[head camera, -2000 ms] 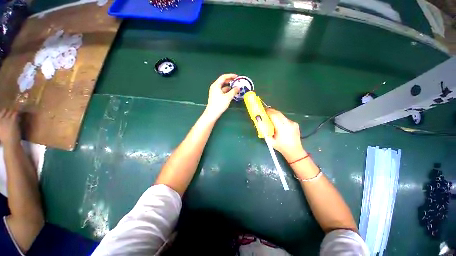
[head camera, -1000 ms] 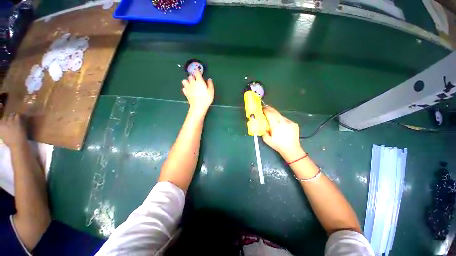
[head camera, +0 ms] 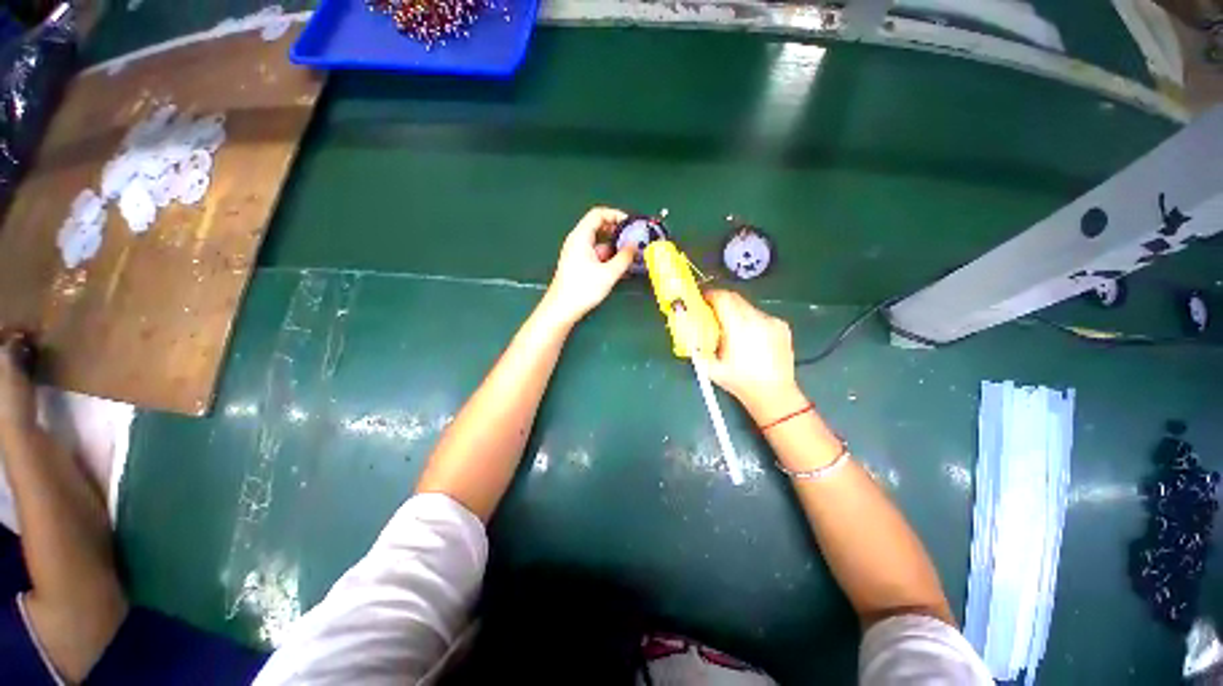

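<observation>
My left hand (head camera: 586, 271) grips the left edge of a round black-and-white unit (head camera: 641, 239) on the green bench. My right hand (head camera: 751, 351) holds a yellow glue gun (head camera: 681, 302). The gun's nozzle end is at the face of that unit; whether it touches is hard to tell. A white glue stick (head camera: 718, 418) sticks out of the gun's rear. A second round unit (head camera: 747, 252) lies face up just right of the gun, with a thin wire at its upper edge.
A chipped white post (head camera: 1060, 241) stands right, with two round units behind it. Pale glue sticks (head camera: 1019, 523) and a heap of black parts (head camera: 1175, 529) lie right. White discs (head camera: 148, 164) lie on a brown board (head camera: 255, 201). A blue tray (head camera: 402, 60) is at the back. A neighbour's arm shows left.
My left hand has brought the left unit right, to the gun's nozzle. The unit formerly at the nozzle now lies further right. The units behind the post have also shifted in view.
</observation>
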